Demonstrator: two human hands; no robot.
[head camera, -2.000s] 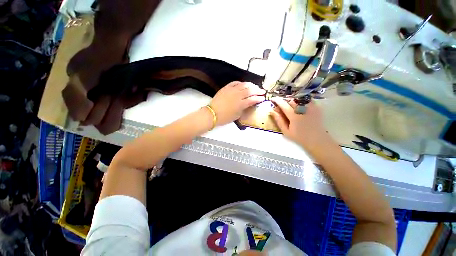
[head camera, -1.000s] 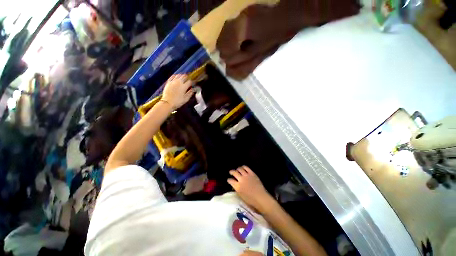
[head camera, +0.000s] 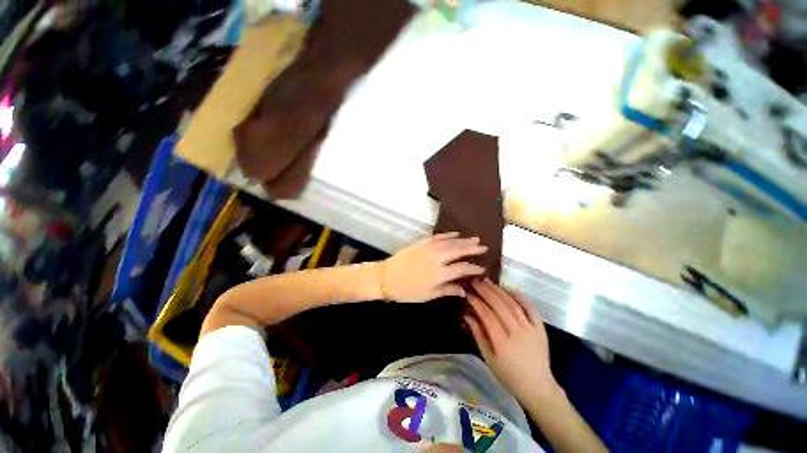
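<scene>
A dark brown cut panel (head camera: 469, 181) lies on the white table left of the machine, its near end running over the front edge. My left hand (head camera: 434, 268) rests on the near part of the panel, fingers over the cloth. My right hand (head camera: 509, 332) is beside it, its fingertips at the cloth's near end by the table edge. Both hands hold the cloth there; the fingertips' exact grip is partly hidden. The sewing machine (head camera: 659, 115) stands right of the panel, blurred.
A brown panel stack (head camera: 301, 106) lies on tan cardboard (head camera: 239, 88) at the table's left end. Yellow-and-black snips (head camera: 715, 292) lie on the right. A yellow crate rim (head camera: 190, 281) and blue crates (head camera: 150, 221) are below left. Another blue crate (head camera: 655, 411) is below right.
My left hand has left the yellow crate and come to the table front, where my right hand has joined it. A brown panel now lies under them. The view has swung back right.
</scene>
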